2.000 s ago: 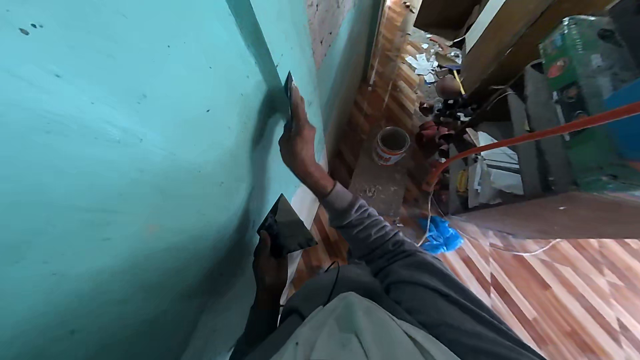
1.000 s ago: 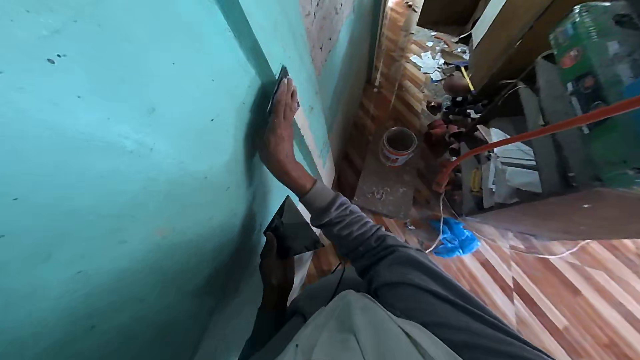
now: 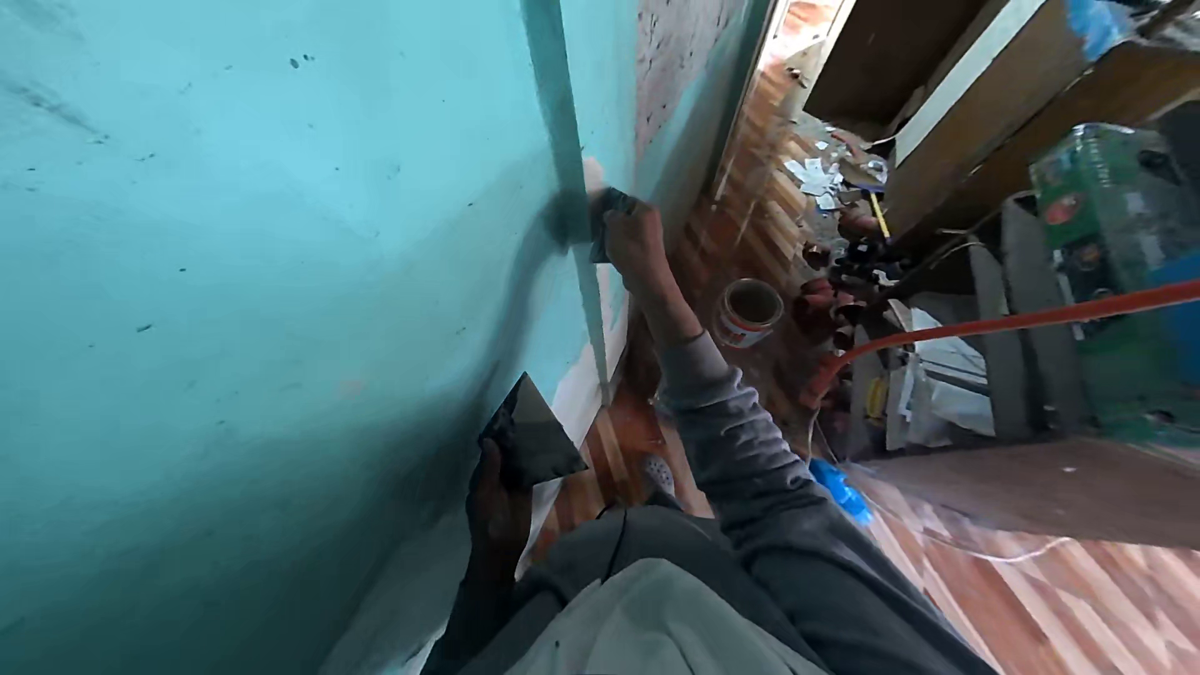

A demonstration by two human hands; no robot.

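My right hand (image 3: 639, 246) grips a dark flat scraper (image 3: 605, 223), a putty knife by its look, and holds it against the raised ledge (image 3: 555, 103) of the turquoise wall (image 3: 281, 234). A pale patch shows on the wall just above the blade. Lower and to the left, my left hand (image 3: 497, 511) holds a wide flat plate (image 3: 544, 436), roughly square, with dark material along its left edge. This plate is close to the wall; whether it touches cannot be told. Below the ledge the wall surface is white (image 3: 579, 394).
An open tin bucket (image 3: 750, 312) stands on the wood-patterned floor (image 3: 1078, 600), right of my right arm. Beyond it are scraps and loose items (image 3: 816, 178), a green box (image 3: 1116, 225), shelving, a red-orange hose (image 3: 1031, 321) and a blue plastic bag (image 3: 841, 489).
My right hand has moved down along the ledge with the scraper. My left hand still holds the plate low by the wall.
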